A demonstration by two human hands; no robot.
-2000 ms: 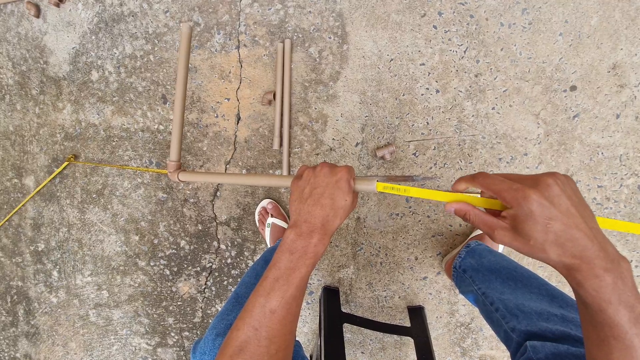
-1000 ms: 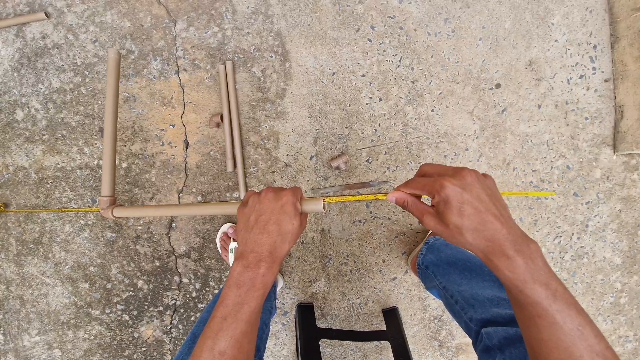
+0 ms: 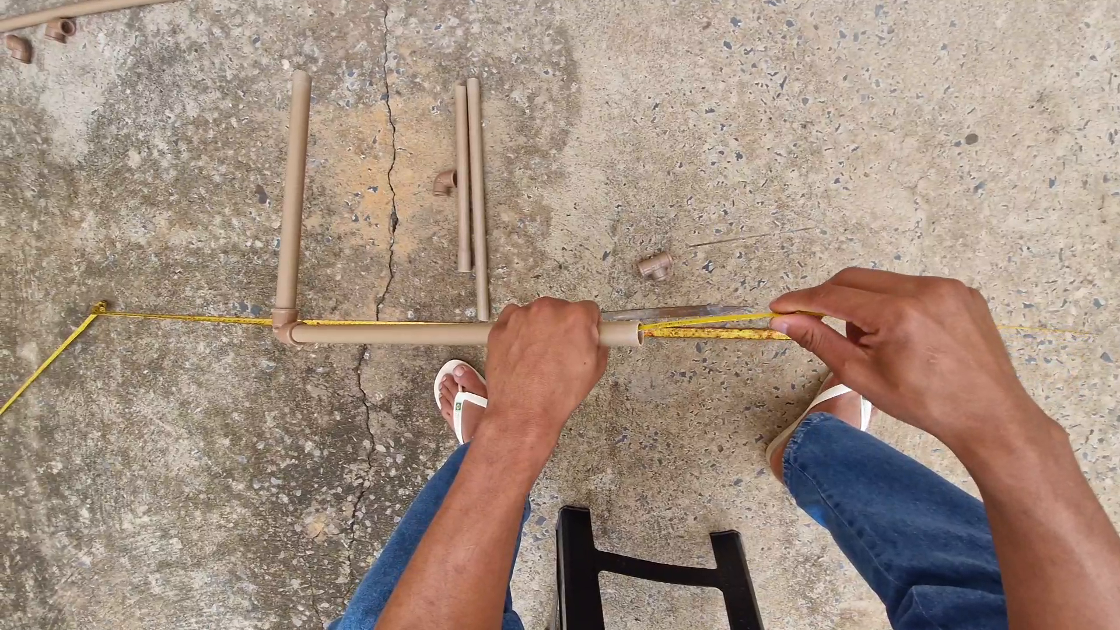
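Observation:
My left hand [image 3: 549,360] is closed around a brown plastic pipe [image 3: 394,333] near its open right end. An elbow fitting [image 3: 285,325] joins the pipe's left end to another pipe [image 3: 295,188] that extends toward the top of the view. Between thumb and index finger, my right hand [image 3: 901,350] pinches a yellow measuring tape [image 3: 717,321] just right of the pipe's open end. A second stretch of tape lies just below the pinched one, and more tape runs left along the pipe. A thin, dark flat strip [image 3: 674,311], possibly a blade, lies behind the tape.
Two loose pipes [image 3: 478,201] lie side by side near an elbow fitting [image 3: 444,183]. A tee fitting [image 3: 656,266] rests on the cracked concrete. More fittings [image 3: 59,30] and a long pipe [image 3: 79,11] are at the upper left. A black frame [image 3: 656,570] stands between my legs.
My left hand stays on the pipe. My right hand has gone from lying over the wide tape to pinching it between thumb and index finger near the pipe's end.

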